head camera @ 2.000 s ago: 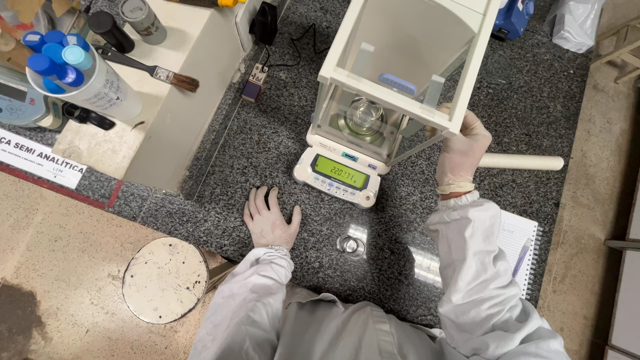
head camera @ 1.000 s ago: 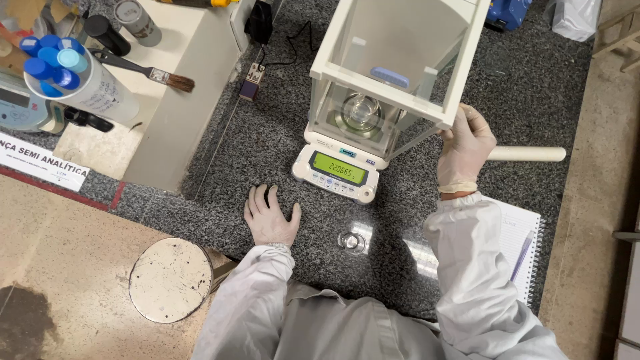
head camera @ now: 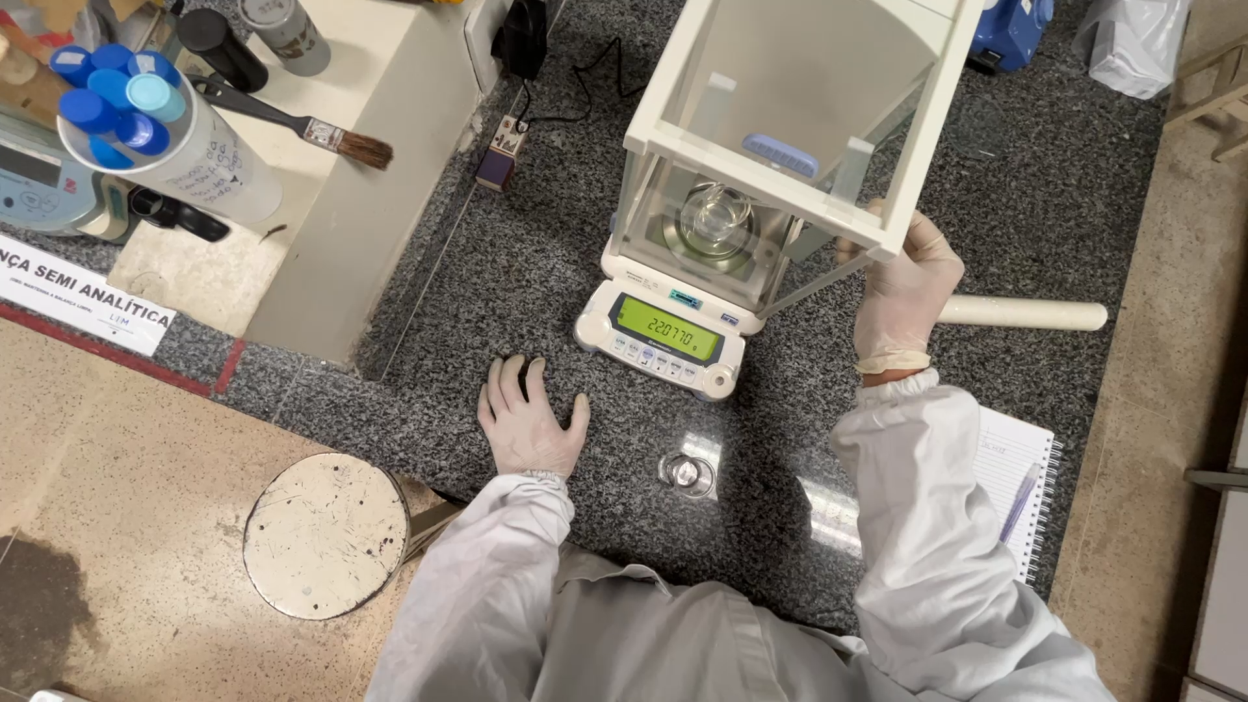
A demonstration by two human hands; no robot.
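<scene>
An analytical balance (head camera: 655,336) with a glass draft shield stands on the dark granite bench, its green display lit. Inside, a small glass vessel (head camera: 717,216) sits on the pan. My gloved right hand (head camera: 902,283) is at the shield's right side, by the front corner; its fingertips are partly hidden behind the frame, so its hold on the side door cannot be made out. My gloved left hand (head camera: 531,419) rests palm down on the bench, fingers spread, holding nothing. A small glass stopper or lid (head camera: 688,474) lies on the bench between my hands, in front of the balance.
A spiral notebook (head camera: 1004,458) with a pen (head camera: 1019,502) lies by my right sleeve. Behind my right hand is a white rod (head camera: 1033,312). At left are a brush (head camera: 331,138), a plastic beaker (head camera: 219,175) of blue-capped tubes and another balance (head camera: 44,185). A round stool (head camera: 327,536) stands below.
The digits on the balance display have changed. Both hands have stayed in nearly the same places.
</scene>
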